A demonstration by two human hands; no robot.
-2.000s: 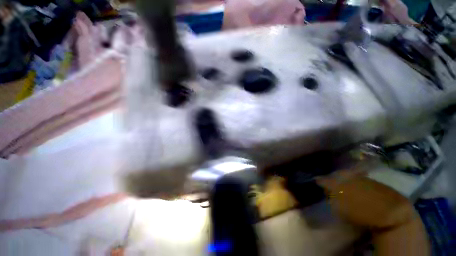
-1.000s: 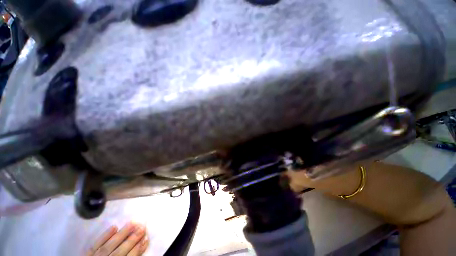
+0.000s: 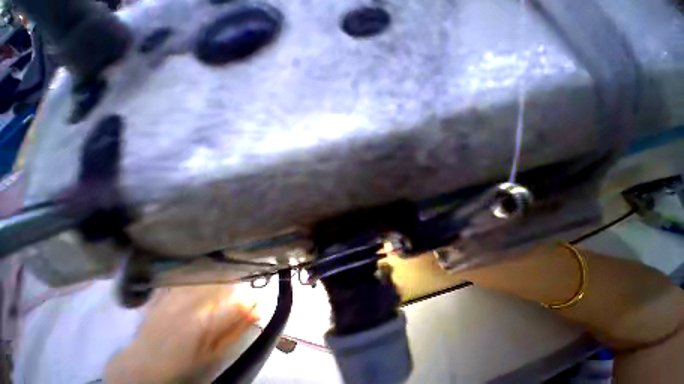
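The sewing machine head (image 3: 322, 127) fills the upper and middle view, very close. My left hand (image 3: 187, 322) is blurred at lower left, over white cloth (image 3: 60, 330) on the lit bed; whether its fingers pinch the cloth cannot be told. My right hand (image 3: 424, 277) is partly hidden behind the dark and grey cylindrical part under the head; its fingertips and any grip do not show. The right forearm with a gold bangle reaches in from the right. The needle area is mostly hidden by machine parts.
A pale thread (image 3: 518, 120) runs down to a shiny metal eyelet (image 3: 511, 200). A curved black bar (image 3: 266, 337) stands between my left hand and the grey cylinder (image 3: 371, 349). A dark object (image 3: 660, 201) lies on the table at right.
The view has moved in close to the machine head since the oldest frame. Since the last one, my left hand has moved up and right, towards the curved bar, and become blurred.
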